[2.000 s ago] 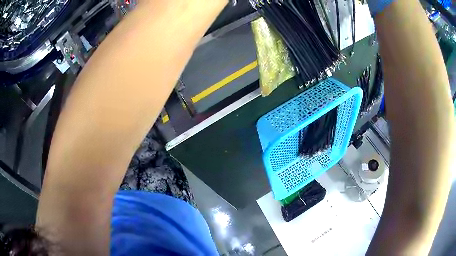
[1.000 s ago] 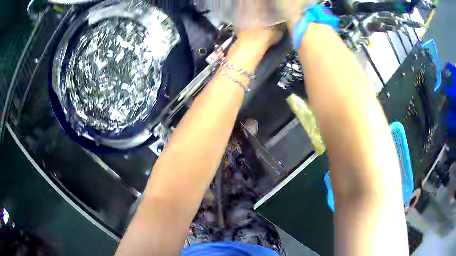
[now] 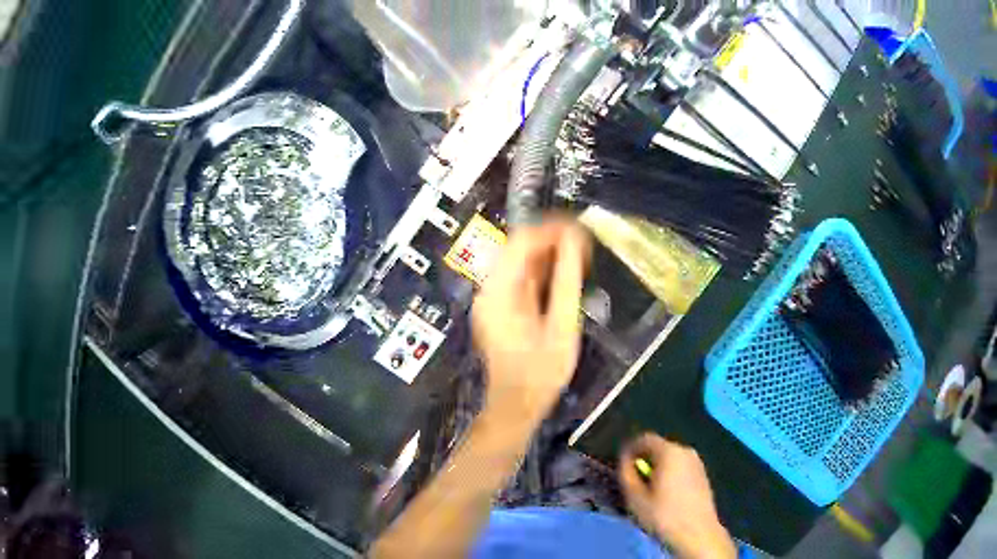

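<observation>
My left hand (image 3: 536, 317) is raised in the middle of the view, blurred, at the grey corrugated hose (image 3: 532, 169). Whether its fingers grip the hose is unclear. My right hand (image 3: 672, 491) is low, near the bottom edge, closed on a small tool with a yellow-green end (image 3: 643, 468); the rest of the tool is hidden. A bundle of black cables (image 3: 689, 191) lies beyond my hands, beside a crinkled yellowish film (image 3: 656, 257). The blue perforated basket (image 3: 765, 409) stands on the dark mat at the right and holds more black cables (image 3: 842, 333).
A round bowl feeder (image 3: 262, 224) full of silver parts is at the left, with a small switch panel (image 3: 410, 347) beside it. A clear plastic guard (image 3: 432, 55) and machine head (image 3: 667, 60) are at the top. Black cables cross a white conveyor (image 3: 765, 93).
Both hands have come back from the machine at the top edge toward me. The hose, cable bundle and basket are now uncovered. The yellow-green tool end now shows in my right hand.
</observation>
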